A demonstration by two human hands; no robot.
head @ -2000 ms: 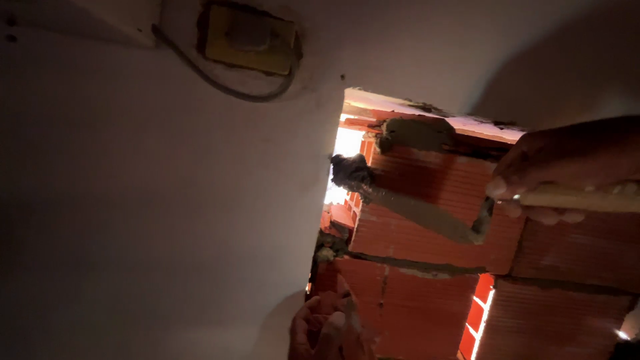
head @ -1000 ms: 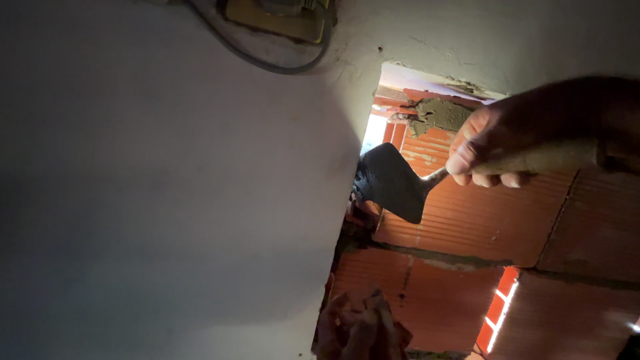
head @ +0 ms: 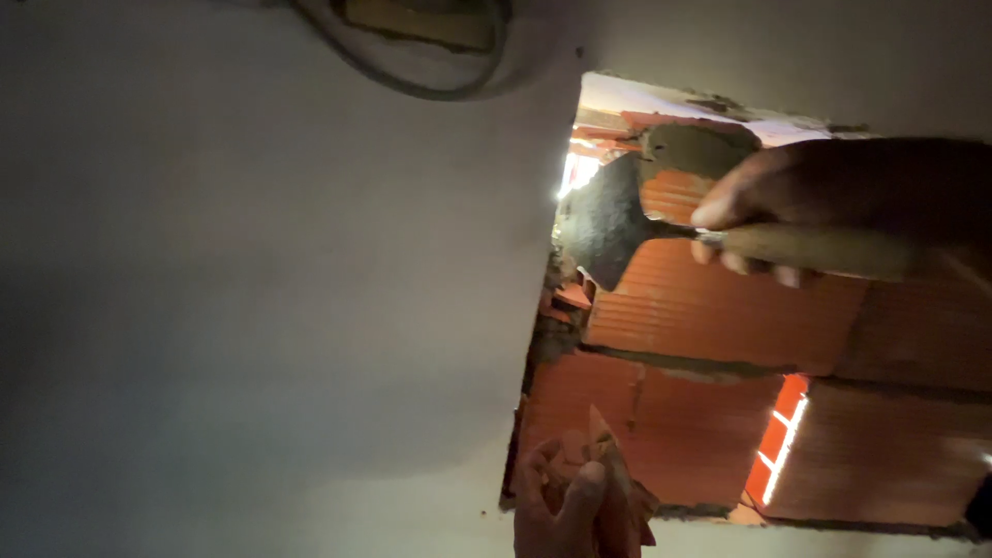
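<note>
My right hand (head: 759,209) grips the wooden handle of a masonry trowel (head: 608,225). The trowel's metal blade lies over the left side of a wall opening, beside a bright gap. A lump of mortar (head: 697,149) sits at the top of the hollow clay bricks (head: 728,302), just above the blade. Lower down, my left hand (head: 562,496) holds broken pieces of clay brick (head: 612,473), in front of the lower brick course. Mortar and brick fragments (head: 570,298) fill part of the opening's left edge, below the blade.
A smooth pale wall (head: 271,310) surrounds the opening. At the top, a grey cable (head: 434,94) loops beneath a yellow recessed box (head: 418,23). Light shines through a narrow slot (head: 779,442) between the lower bricks. A dark object is cut off at the lower right edge.
The trowel's blade has turned from nearly edge-on to showing its broad face. Since one second ago it has risen towards the mortar lump. My left hand still holds brick pieces.
</note>
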